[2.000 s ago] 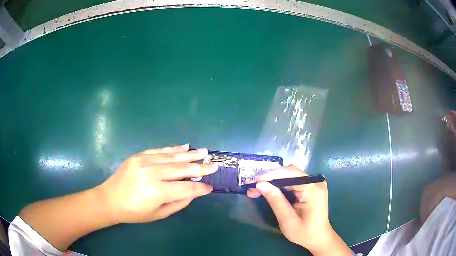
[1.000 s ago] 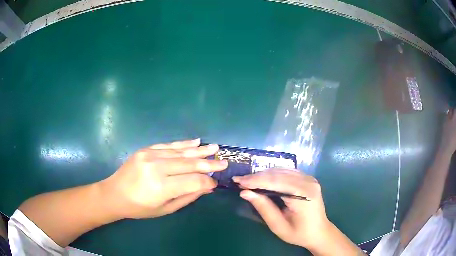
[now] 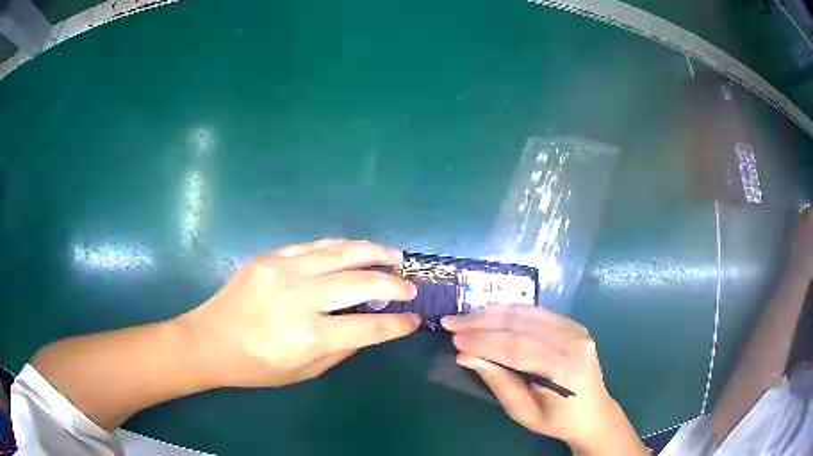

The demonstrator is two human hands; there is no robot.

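An open phone assembly (image 3: 437, 294) lies flat on the green bench, its silvery-white end to the right and its dark end to the left. My left hand (image 3: 294, 312) lies over the dark left end, its fingers holding the phone down; a pale round disc shows between the fingers. My right hand (image 3: 535, 370) is at the phone's lower edge and holds thin black tweezers (image 3: 544, 383); their tips are hidden by the fingers. A clear strip (image 3: 570, 205) with white glare lies behind the phone and runs down to its right end.
The green bench (image 3: 294, 98) is shiny. A pale rail (image 3: 660, 40) curves along its far edge. A thin white line (image 3: 716, 303) runs down the right side. A reddish-brown blurred object (image 3: 720, 151) lies at the upper right. Another person's arm (image 3: 776, 312) is at the right edge.
The view has shifted, so the phone and both hands sit further right. The tweezers have swung from nearly level to slanting down to the right, and my right fingers have moved to the phone's lower edge.
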